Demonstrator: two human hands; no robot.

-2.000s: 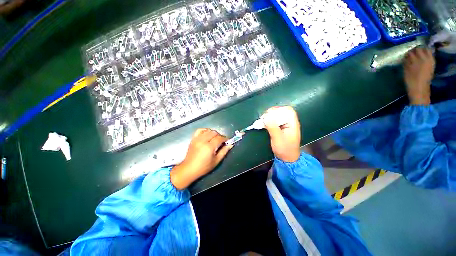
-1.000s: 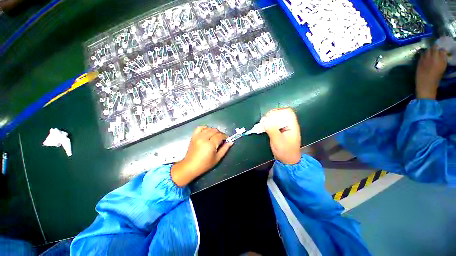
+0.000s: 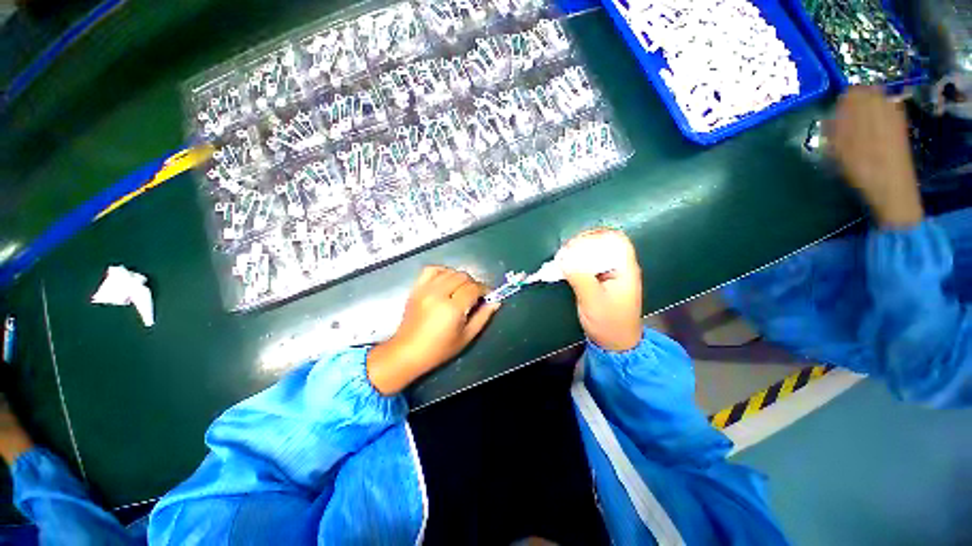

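My left hand pinches a small white and greenish workpiece between its fingertips, just above the green bench. My right hand holds a white glue bottle, mostly hidden in the fist. Its thin tip points left and down at the workpiece; whether it touches cannot be told. Beyond my hands lies a large clear tray, its rows of pockets full of small white and silvery workpieces.
A blue bin of white plastic parts and another blue bin of small circuit boards stand back right. A crumpled white wipe lies left. Another person's blurred hand is at right; a sleeve shows lower left.
The other person's hand at right has moved left, toward the small piece near the bins. A hand and sleeve have appeared at lower left. My hands have barely moved.
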